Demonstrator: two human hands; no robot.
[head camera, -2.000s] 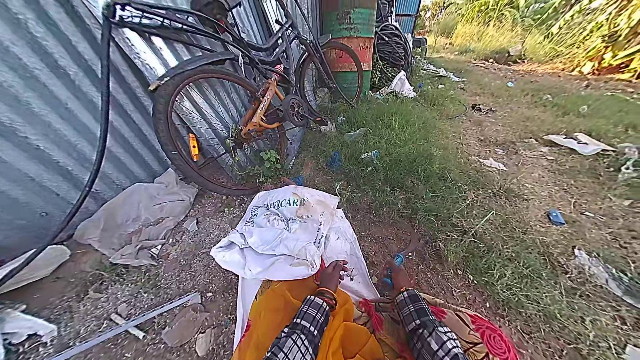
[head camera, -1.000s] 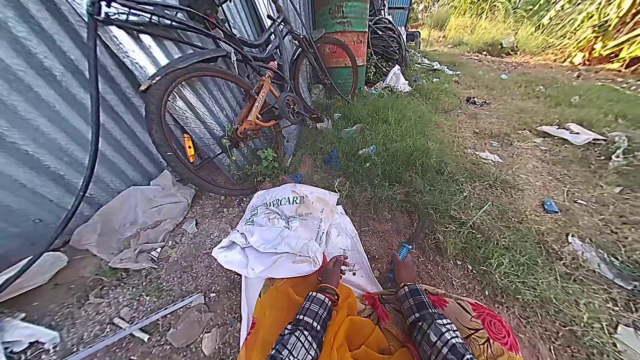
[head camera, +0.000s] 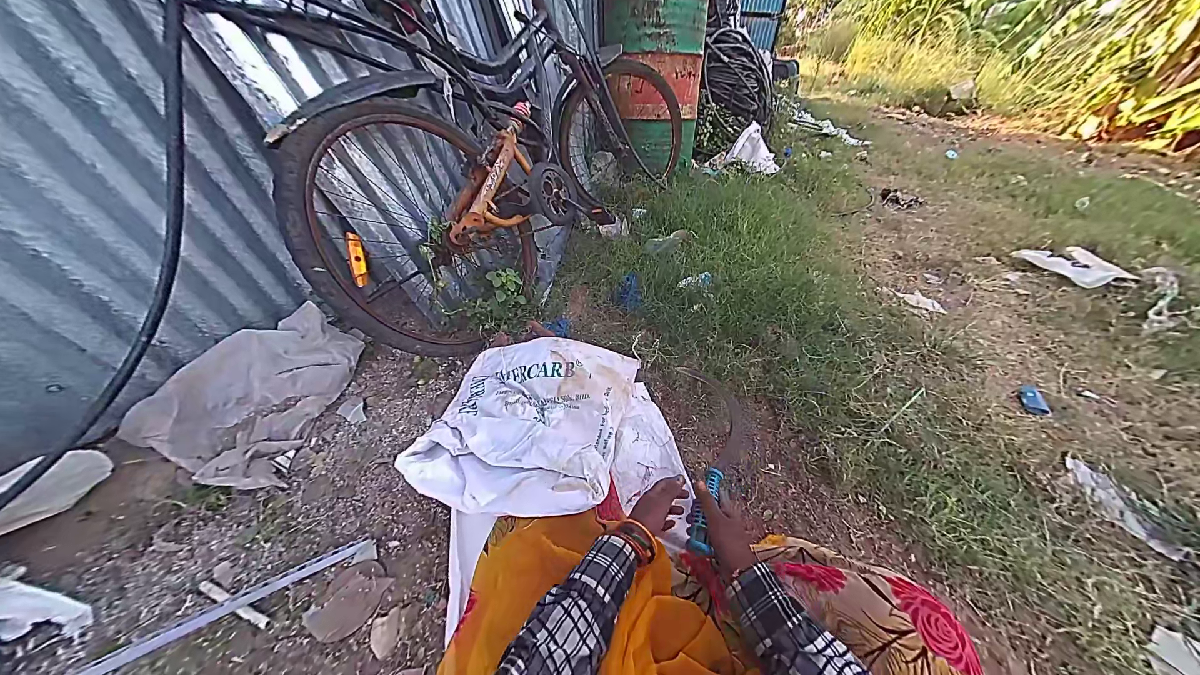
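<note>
My right hand (head camera: 724, 530) is closed on the blue ribbed handle of a sickle (head camera: 705, 511), whose dark curved blade extends up and forward over the soil. Just left of the handle is my left hand (head camera: 659, 504), fingers bent, over the edge of the white sacking; whether it touches the handle or holds anything is unclear. A folded white printed sack (head camera: 534, 431) lies in front of me, on another white sheet (head camera: 653, 441). Yellow-orange cloth (head camera: 553, 562) and floral cloth (head camera: 872, 600) cover my lap.
A bicycle (head camera: 487, 187) leans by a corrugated metal wall (head camera: 84, 187), with a green and red drum (head camera: 656, 75) behind. Left lie a grey-white sheet (head camera: 253, 403) and a metal strip (head camera: 225, 605). Grass (head camera: 778, 281) and scattered litter are to the right; a black hose (head camera: 173, 187) hangs at far left.
My right hand has moved left, bringing the sickle's blue handle close beside my left hand. The sack lies as before.
</note>
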